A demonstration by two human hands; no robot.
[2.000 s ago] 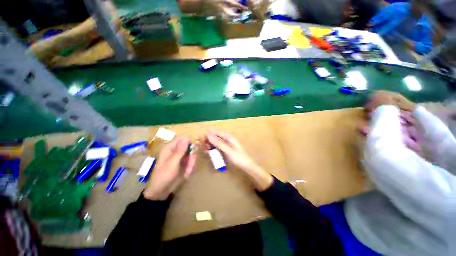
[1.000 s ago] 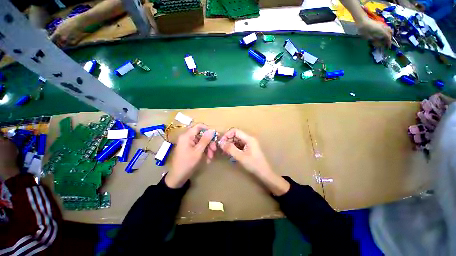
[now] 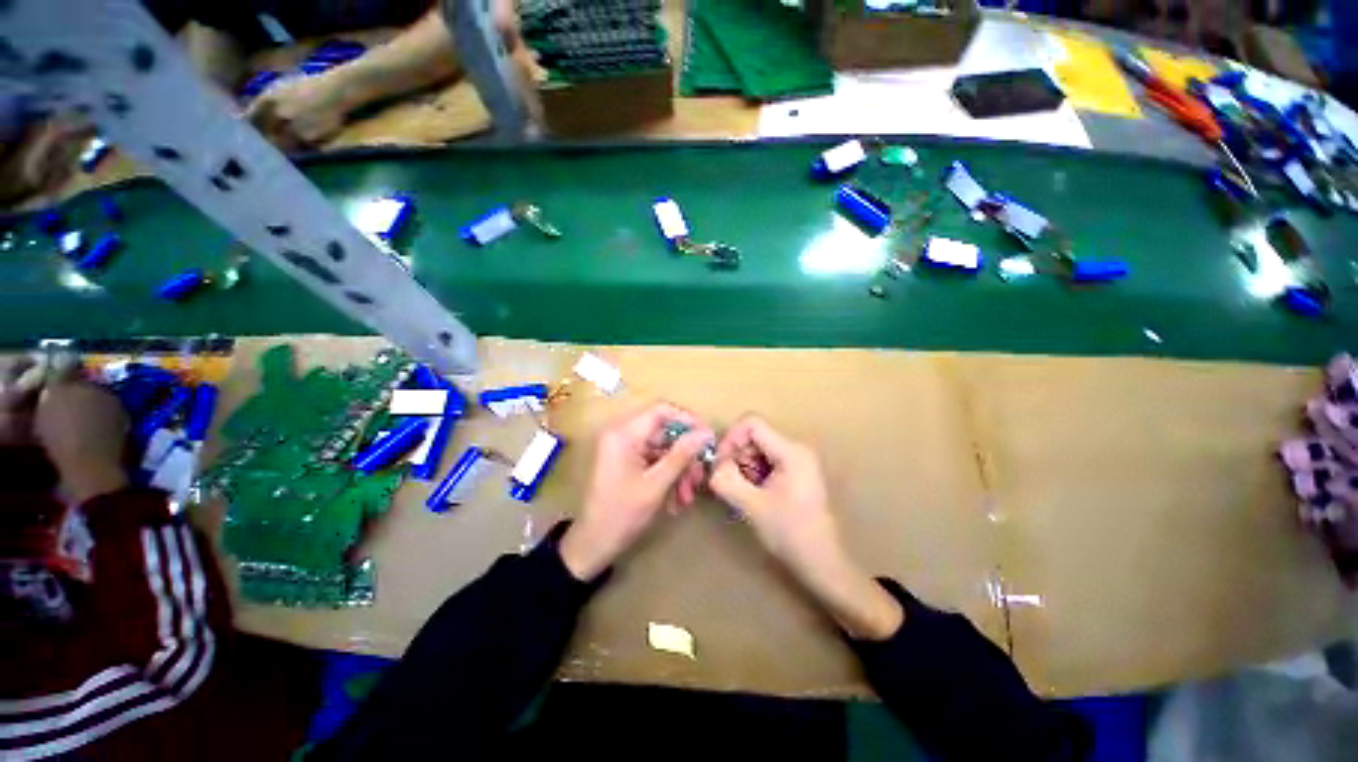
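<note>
My left hand (image 3: pixel 644 479) holds a small green circuit board (image 3: pixel 676 433) between thumb and fingers over the brown cardboard. My right hand (image 3: pixel 778 491) is pinched close beside it, fingertips nearly meeting the left ones, with thin dark red leads (image 3: pixel 757 468) at its fingers. Any battery on these leads is mostly hidden by the right hand. Several blue batteries (image 3: pixel 535 465) with white faces lie left of my hands, some on the green board pile (image 3: pixel 298 499).
A yellow slip (image 3: pixel 672 640) lies near the bench edge. A grey perforated post (image 3: pixel 283 209) rises at left. The green belt (image 3: pixel 596 305) carries scattered battery assemblies. Pink housings (image 3: pixel 1325 454) are heaped at right. A striped sleeve (image 3: pixel 164 633) is at lower left.
The view has shifted, so bench things appear further right than a second ago. My hands have come together since the oldest frame, where a white-faced blue battery showed under the right hand.
</note>
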